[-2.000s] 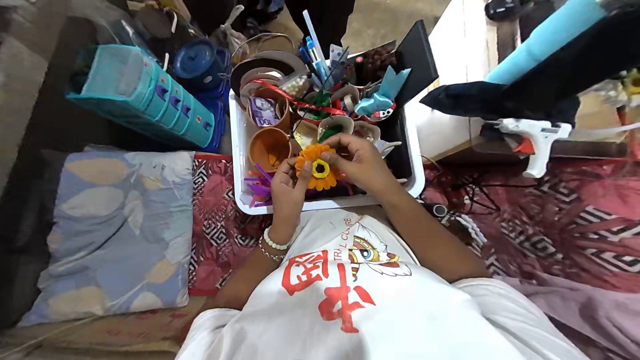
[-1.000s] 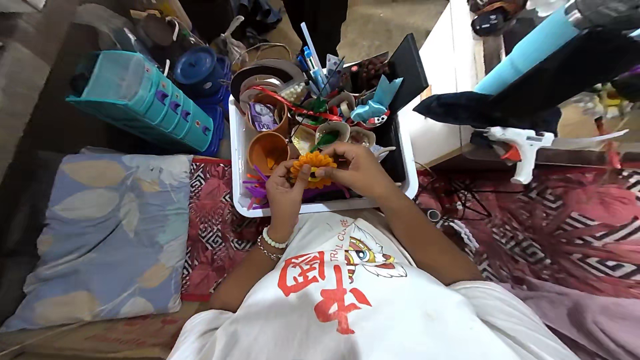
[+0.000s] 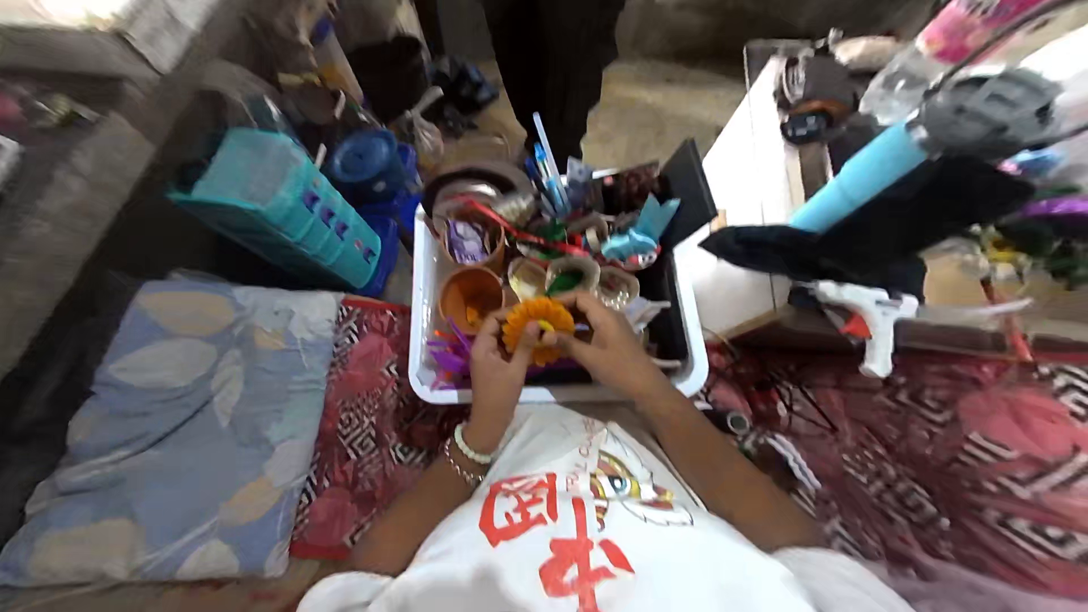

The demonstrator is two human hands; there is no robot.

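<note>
An orange artificial flower point(image 3: 520, 325) with a yellow centre is held between both hands above the near edge of a white plastic tray point(image 3: 557, 394). My left hand point(image 3: 501, 361) grips its left side, thumb over the petals. My right hand point(image 3: 608, 344) has its fingertips on the flower's right side and centre. Just behind the left hand is an orange-brown cup point(image 3: 472, 297). Purple strips point(image 3: 450, 357) lie in the tray's near left corner. Farther back sit small cups with green pieces, a red ribbon point(image 3: 518, 234), pens point(image 3: 551, 183) and a light-blue bow point(image 3: 637, 242).
A teal drawer box point(image 3: 289, 208) and a blue round container point(image 3: 365, 161) stand at the back left. A folded patterned cloth point(image 3: 187, 433) lies left. At right are a white hot glue gun point(image 3: 875, 319), a light-blue roll point(image 3: 863, 174) and black cloth. Someone's dark-clothed legs point(image 3: 552, 68) are behind the tray.
The flower was tilted nearly edge-on one second ago; its face now shows again. Both hands have stayed on it. The view has shifted somewhat.
</note>
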